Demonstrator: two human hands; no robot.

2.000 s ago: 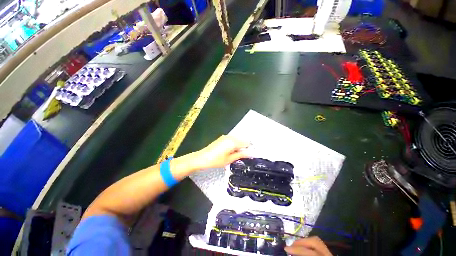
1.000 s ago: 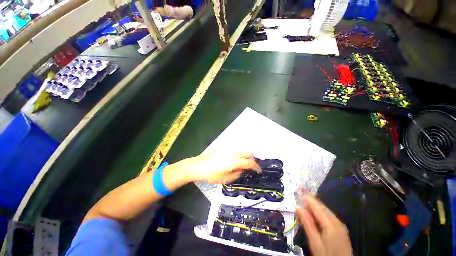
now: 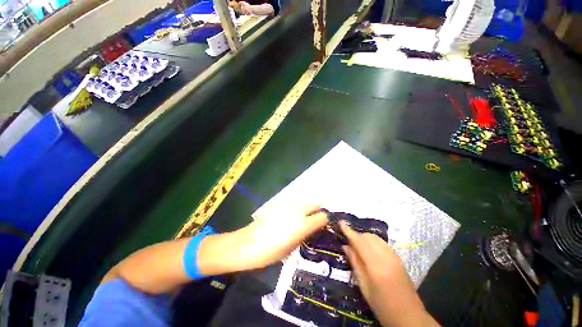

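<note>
A black module (image 3: 369, 225) with rounded lobes lies on the white textured sheet (image 3: 344, 175). My left hand (image 3: 287, 236) grips its left end, with a blue band on the wrist. My right hand (image 3: 376, 265) has its fingers on the module's middle, close to my left fingertips; whether they hold a wire there is hidden. A yellow lead runs across the module and sticks out at its right. Below it, a white housing (image 3: 276, 309) holds more black rows (image 3: 328, 295) with a yellow lead across them, partly cut off by the bottom edge.
A yellow-cream rail (image 3: 255, 150) edges the green conveyor (image 3: 166, 153) on the left. Circuit boards (image 3: 526, 128) with red wires lie on a black mat. A round metallic tangle (image 3: 501, 250), a soldering tool (image 3: 531, 317) and a black round grille (image 3: 570, 214) are at right. A white fan (image 3: 469, 25) stands behind.
My right hand has moved left from beside the sheet onto the upper module, meeting my left hand. My left hand remains at the module. The view has shifted, moving the bench rightward.
</note>
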